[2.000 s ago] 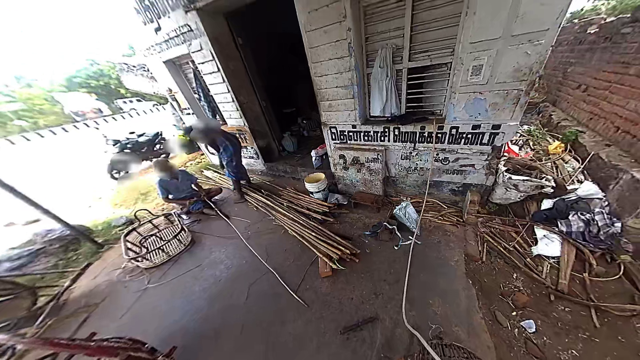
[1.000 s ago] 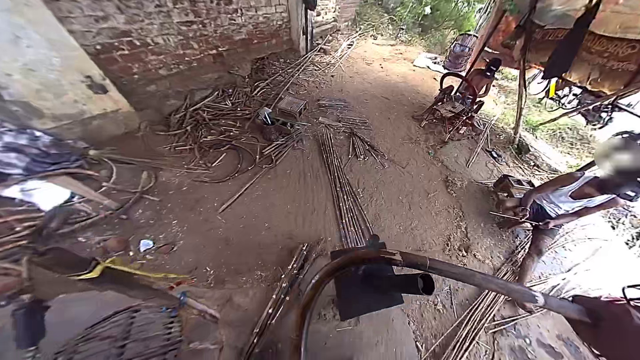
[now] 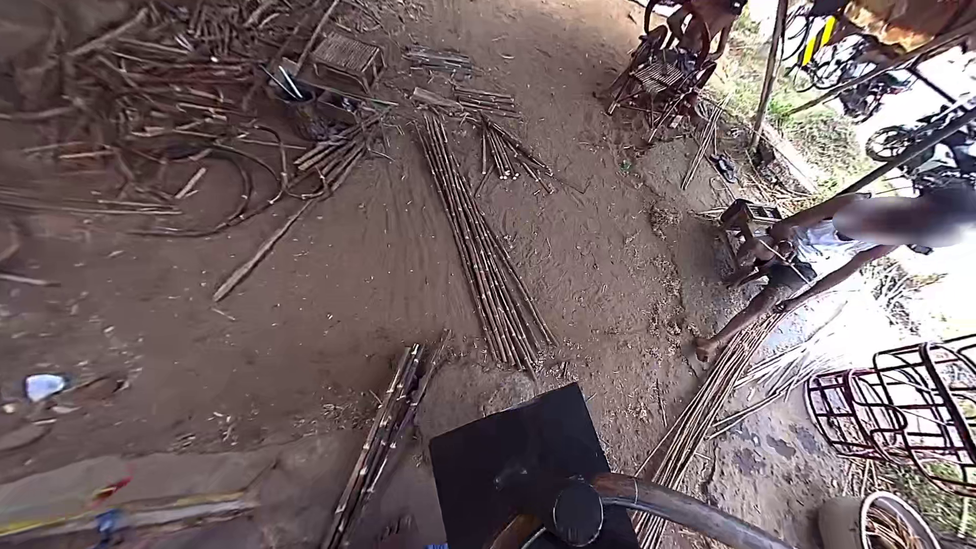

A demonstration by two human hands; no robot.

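Neither my left hand nor my right hand shows in the head view. At the bottom centre is a flat black plate [image 3: 518, 450] with a round black part [image 3: 577, 512] on it. A thick curved cane pole [image 3: 686, 507] meets that round part and runs off the lower right edge; what holds it is hidden. Just left of the plate lies a small bundle of dark canes [image 3: 381, 442]. Beyond the plate, a long bundle of straight canes [image 3: 480, 244] lies on the dirt ground.
A seated person [image 3: 793, 252] holds a thin strip at right, with long canes [image 3: 709, 419] near the feet. Cane frames [image 3: 892, 404] and a white bucket [image 3: 831, 518] stand lower right. Tangled canes [image 3: 191, 114] and a woven stool [image 3: 347, 57] are upper left.
The view has swung from the building front to the dirt yard. The curved cane, arched over the black plate one second ago, now sits low at the bottom edge.
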